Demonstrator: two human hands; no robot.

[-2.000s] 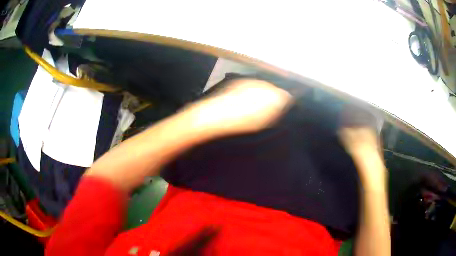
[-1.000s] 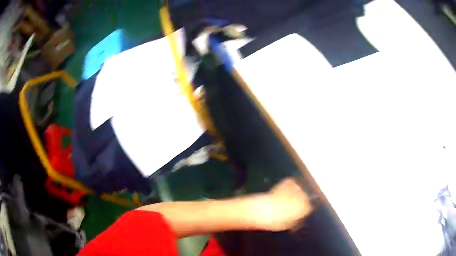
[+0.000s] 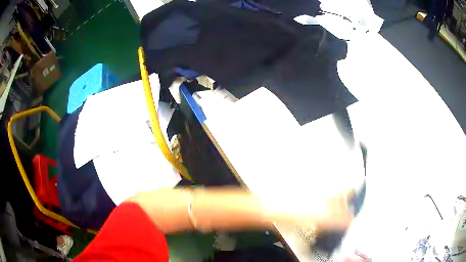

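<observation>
My left hand (image 3: 334, 215) is strongly blurred over the glaring white table, its bare forearm reaching in from the lower left. A dark patch of cloth (image 3: 327, 243) shows just below it, and a thin dark curved edge runs above it. I cannot tell whether the fingers grip either. A pinkish blur (image 3: 357, 257) at the bottom edge may be part of my right hand; its fingers and any hold cannot be made out. Large dark cloth pieces (image 3: 255, 51) lie spread over the far end of the table, with angular corners pointing towards me.
The white table (image 3: 409, 128) has a wooden front edge. At left, white flat pieces (image 3: 117, 128) lie on a dark bundle beside a yellow rail (image 3: 153, 112). A blue stool (image 3: 89, 87) and a red item (image 3: 45, 179) stand on the green floor. Blurred clutter lies lower right.
The view has swung left from the lap to the table's far end, showing more of the dark cloth heap. My left hand has moved from the table's front edge to over the tabletop.
</observation>
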